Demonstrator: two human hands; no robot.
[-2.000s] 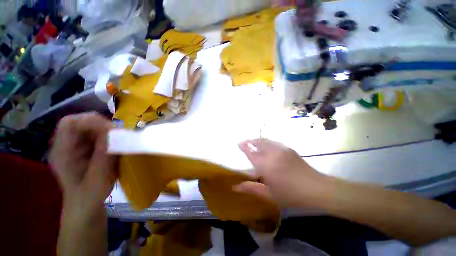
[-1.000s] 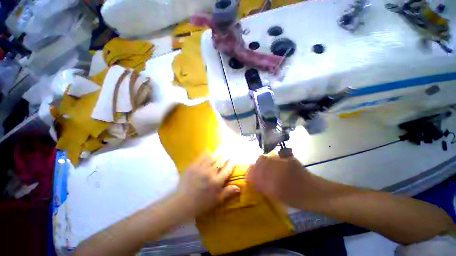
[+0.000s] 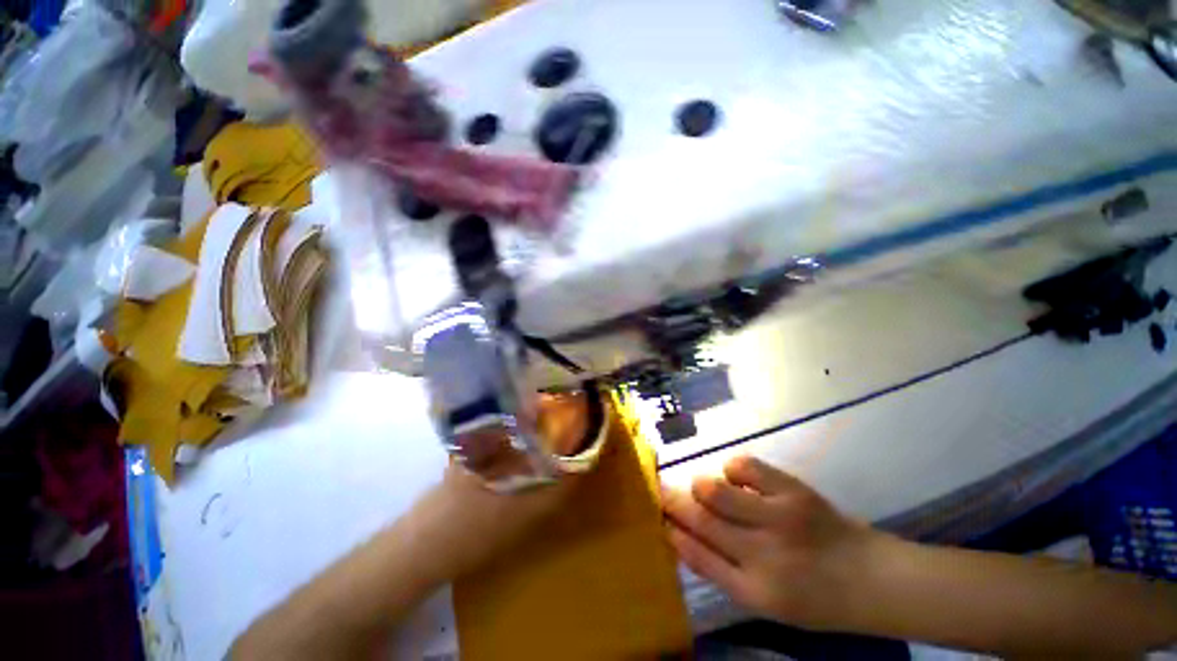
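Observation:
A mustard-yellow panel (image 3: 568,568) lies on the table below the machine head, its upper end at the lit needle area and its lower end cut off by the frame. My left hand (image 3: 523,446) lies on the panel's upper part, partly hidden behind the chrome guard (image 3: 471,387); its fingers are hard to make out. My right hand (image 3: 755,536) is at the panel's right edge, fingertips touching it, fingers bent. The presser foot area (image 3: 671,400) is brightly lit just above the panel.
The white machine head (image 3: 723,168) fills the upper right, with a pink cloth strip (image 3: 452,174) around its knob. A bundle of yellow-and-white pieces (image 3: 245,297) lies at the left. Black clips or attachments (image 3: 1097,304) sit on the bed at right. Blue tape (image 3: 145,517) marks the table's left edge.
The view has moved closer to the machine head. The panel now has its upper end at the needle area. My left hand has moved up behind the guard; my right hand has moved down to the panel's right edge.

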